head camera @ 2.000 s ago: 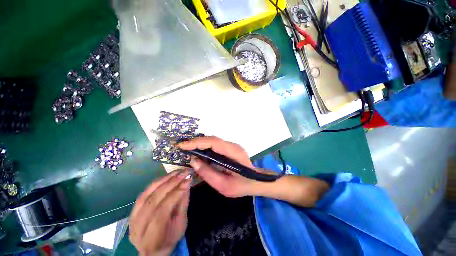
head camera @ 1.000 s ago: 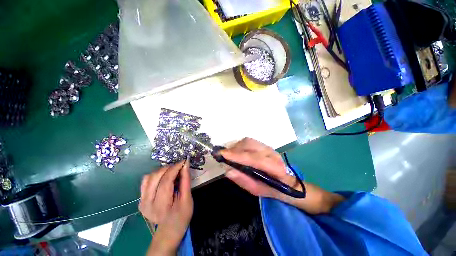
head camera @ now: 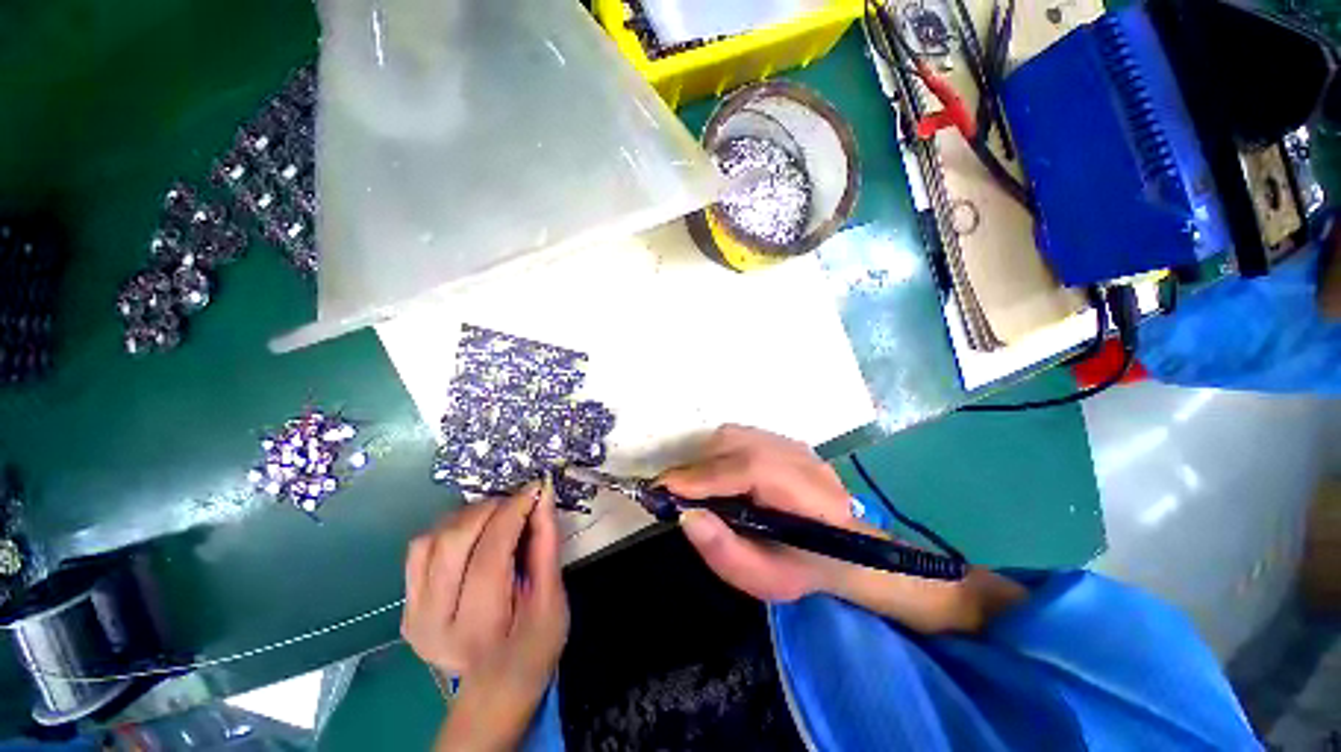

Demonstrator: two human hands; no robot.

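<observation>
A dark circuit board panel (head camera: 522, 404) with many silver spots lies on the cream work sheet (head camera: 721, 331). My right hand (head camera: 772, 507) holds the black soldering iron (head camera: 824, 541) like a pen, its thin metal tip at the panel's lower right edge. My left hand (head camera: 493, 580) is at the panel's lower edge, thumb and finger pinched close to the iron tip. Thin solder wire (head camera: 294, 638) runs from the spool (head camera: 74, 646) to my left hand; its end between the fingertips is too small to tell.
A translucent hood (head camera: 485, 147) stands over the sheet's back left. A pile of small components (head camera: 308, 458) lies left of the panel. A round container (head camera: 777, 176), yellow bin (head camera: 750, 56) and blue soldering station (head camera: 1096, 147) stand behind and right. Dark panels (head camera: 272, 169) lie far left.
The iron tip has moved from the panel's middle down to its lower edge beside my left fingertips. The iron lies flatter. The left fingers stay pinched near the edge.
</observation>
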